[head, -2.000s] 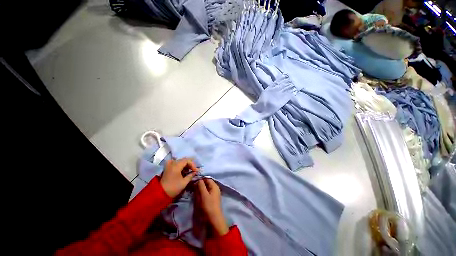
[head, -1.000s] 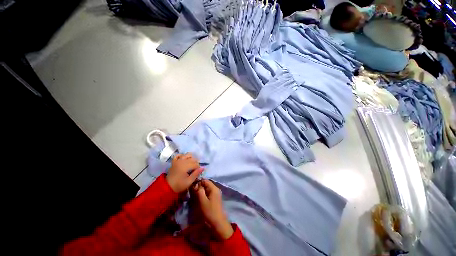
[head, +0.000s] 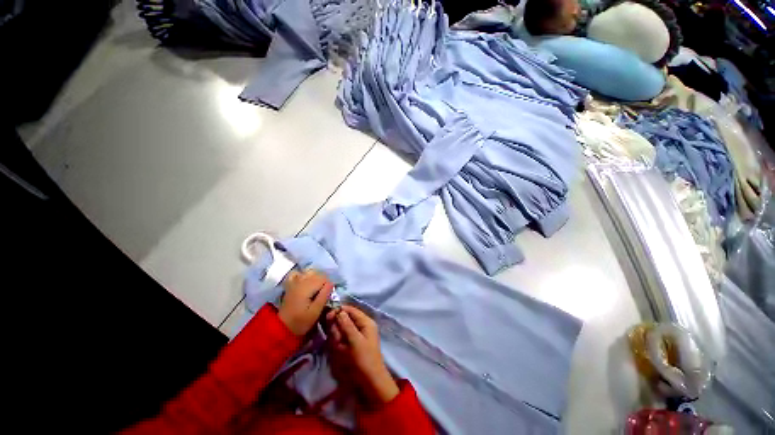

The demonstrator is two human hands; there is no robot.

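A light blue shirt (head: 459,314) lies spread on the table with a white hanger (head: 257,245) in its neck, the hook towards the upper left. My left hand (head: 305,299) is at the placket just below the collar, its fingers pinching the cloth. My right hand (head: 355,336) is close beside it, thumb and finger pinching the placket edge. A small pale spot, perhaps a button, shows between the fingertips. The fingers hide the exact grip.
A pile of hung blue shirts (head: 510,110) lies beyond, one sleeve reaching this shirt. Another pile (head: 289,51) is farther left. White packets (head: 667,246), tape rolls (head: 667,357) and a pink-red bottle (head: 663,422) are at right. A blue cushion (head: 595,68) lies behind. The table (head: 170,170) has a seam.
The view has shifted, so the piles sit farther left and the pink-red bottle shows at the bottom right. Both hands stay at the placket, with small finger movements.
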